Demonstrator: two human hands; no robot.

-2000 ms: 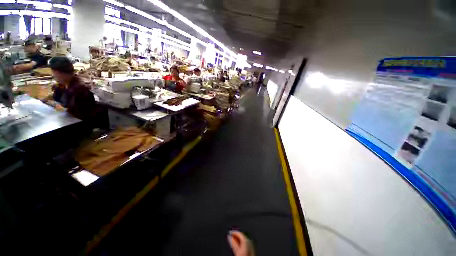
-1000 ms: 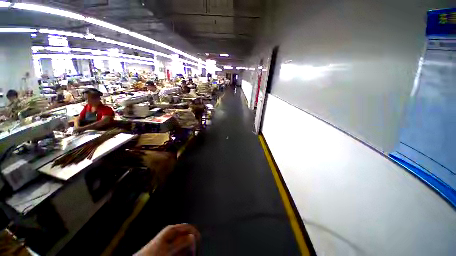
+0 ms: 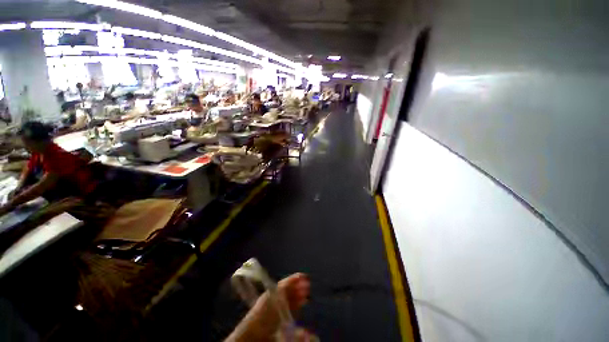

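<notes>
A hand, by its angle my left hand (image 3: 272,310), reaches in from the bottom edge, blurred and cut off. A pale, thin looped strap (image 3: 248,272) stands up from it and runs down across the fingers, so the hand appears closed on it. The rest of the strap is hidden or below the picture. A little more skin shows at the bottom edge beside the strap and seems part of the same hand. I see no separate right hand.
A dark aisle (image 3: 320,227) with yellow edge lines runs ahead. A white wall (image 3: 467,247) and door frame are right. Left are brown panels (image 3: 141,219) on a metal-legged stand, a heap of pale brown pieces (image 3: 238,165), sewing machines and a person in red (image 3: 61,167).
The view has moved forward along the aisle and turned; the wall poster has left the picture. The hand is further right than one second ago, and the pale loop now shows.
</notes>
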